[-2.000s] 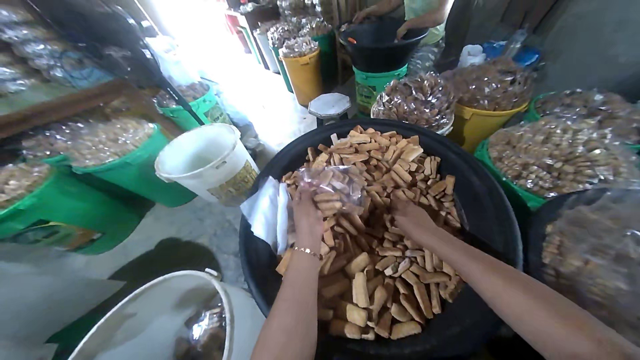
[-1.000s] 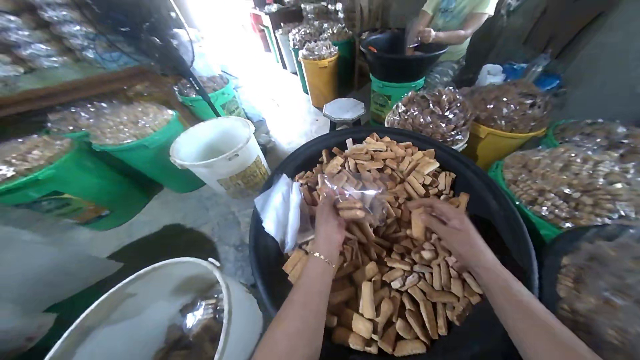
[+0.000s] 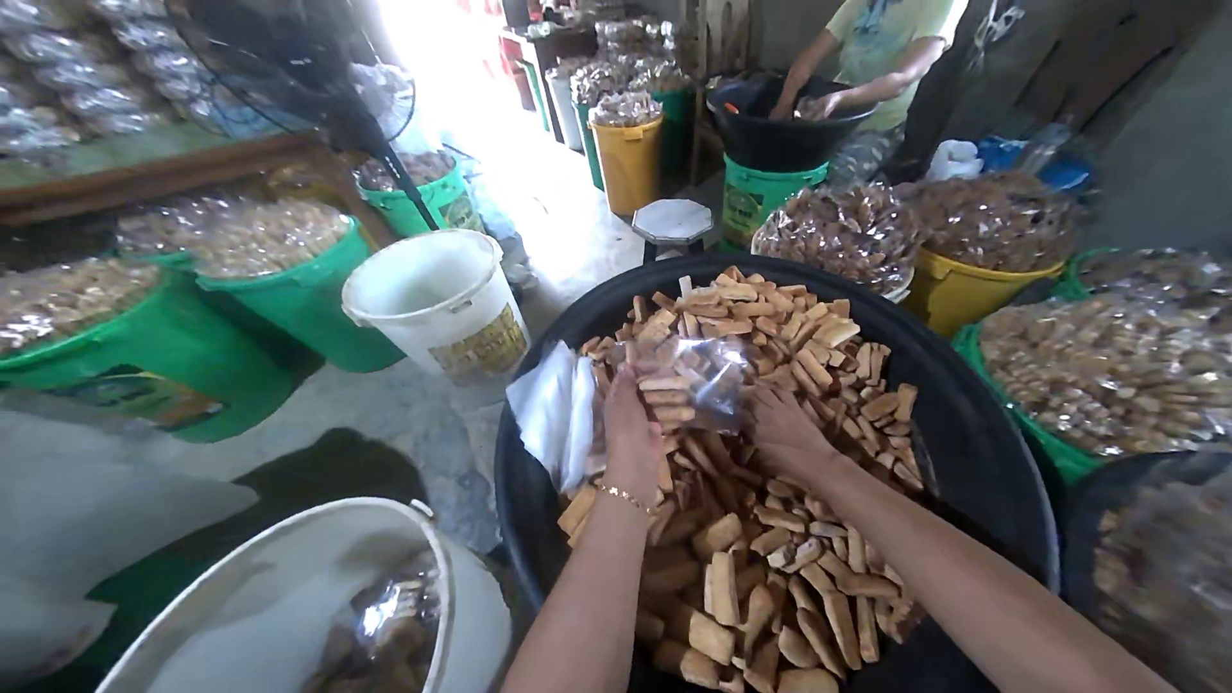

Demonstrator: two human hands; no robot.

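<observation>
A wide black basin (image 3: 991, 404) holds a heap of baked bread sticks (image 3: 808, 597). My left hand (image 3: 632, 423), with a bracelet at the wrist, grips a clear plastic bag (image 3: 712, 371) that has several sticks inside. Just right of the bag, my right hand (image 3: 784, 428) reaches down into the heap; its fingertips are partly hidden, so what it holds does not show. A stack of white plastic bags (image 3: 553, 414) lies over the basin's left rim, beside my left hand.
An empty-looking white bucket (image 3: 433, 289) stands left of the basin; a nearer white tub (image 3: 462, 597) holds filled bags. Green buckets (image 3: 318, 308) and a yellow bucket (image 3: 630, 164) hold bagged goods. A stand fan (image 3: 308, 77) is at left. A co-worker (image 3: 885, 58) works over another black basin (image 3: 789, 135).
My right hand, raised over the heap with a stick one second ago, is now lower and closer to the bag. My left hand still grips the bag.
</observation>
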